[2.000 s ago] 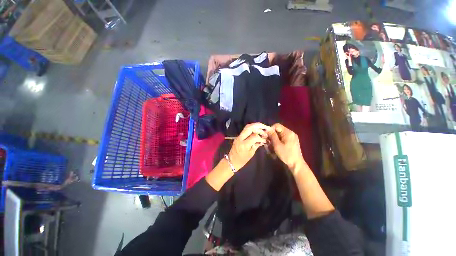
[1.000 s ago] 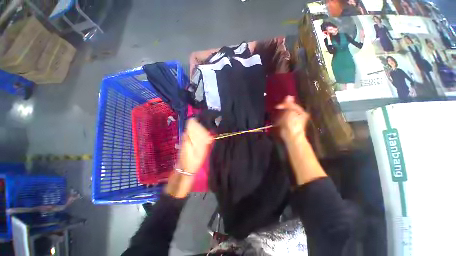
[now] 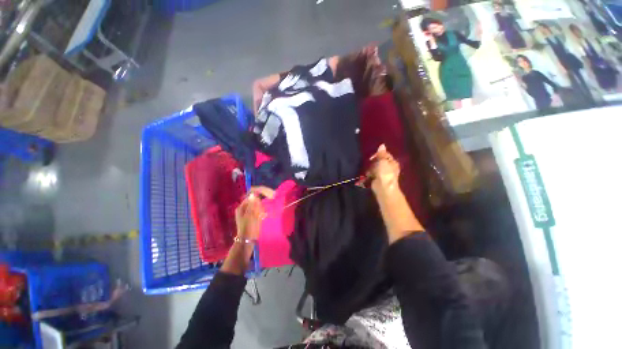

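A bundle of black garment pieces point(image 3: 334, 140) with white bands lies in front of me on a red-covered surface, its lower end hanging toward my lap. A thin yellowish tie point(image 3: 322, 188) stretches across the narrowed middle of the bundle. My left hand point(image 3: 252, 213) holds the tie's left end, over the bright pink-red cloth. My right hand point(image 3: 383, 170) holds its right end, at the right side of the bundle. Whether the tie passes under the bundle cannot be seen.
A blue crate point(image 3: 145, 204) with a red basket point(image 3: 204, 204) inside stands left, dark cloth point(image 3: 221, 126) over its rim. Right are a picture-covered surface point(image 3: 491, 102) and the white machine table point(image 3: 586, 204). Cardboard-coloured boxes point(image 3: 58, 99) and another blue crate point(image 3: 68, 286) stand far left.
My hands were together over the bundle, then moved apart with the tie stretched between them. Since then my left hand has moved slightly lower and left. The view has shifted and turned a little.
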